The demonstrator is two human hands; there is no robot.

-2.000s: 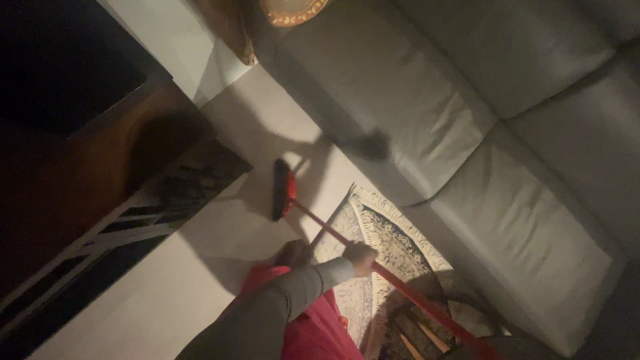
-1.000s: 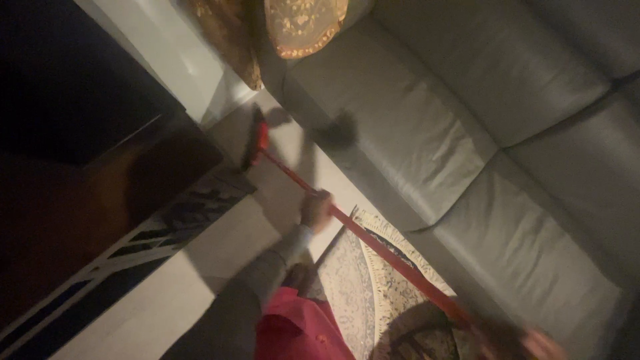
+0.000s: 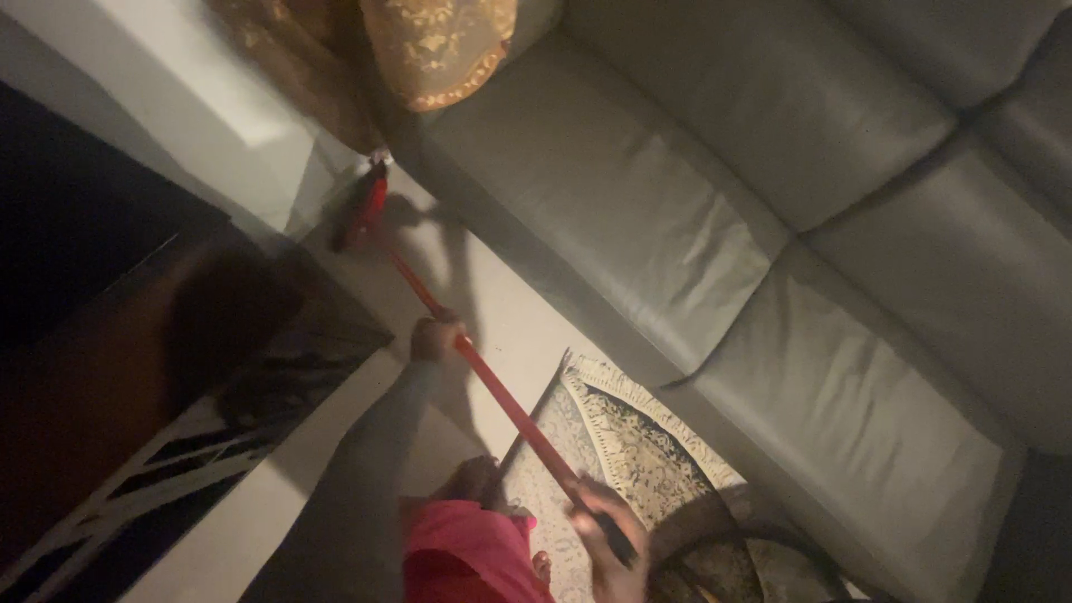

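A broom with a red handle [image 3: 511, 409] runs diagonally across the view. Its red head [image 3: 368, 205] with dark bristles is blurred and lies on the pale floor, by the wall corner at the upper left. My left hand [image 3: 437, 337], at the end of a grey sleeve, is closed around the middle of the handle. Lower down, near the handle's dark end, my right hand [image 3: 610, 532] grips it above the patterned rug.
A grey leather sofa [image 3: 603, 201] fills the right side. A dark cabinet [image 3: 109, 394] stands at the left. Patterned gold-brown fabric [image 3: 444, 50] hangs at the top. The fringed rug [image 3: 645, 444] lies beside the sofa, near a dark round object [image 3: 712, 553].
The broom head has moved up and away, toward the wall corner. My left hand has moved forward with the handle, and my right hand has come into plain view on its lower part.
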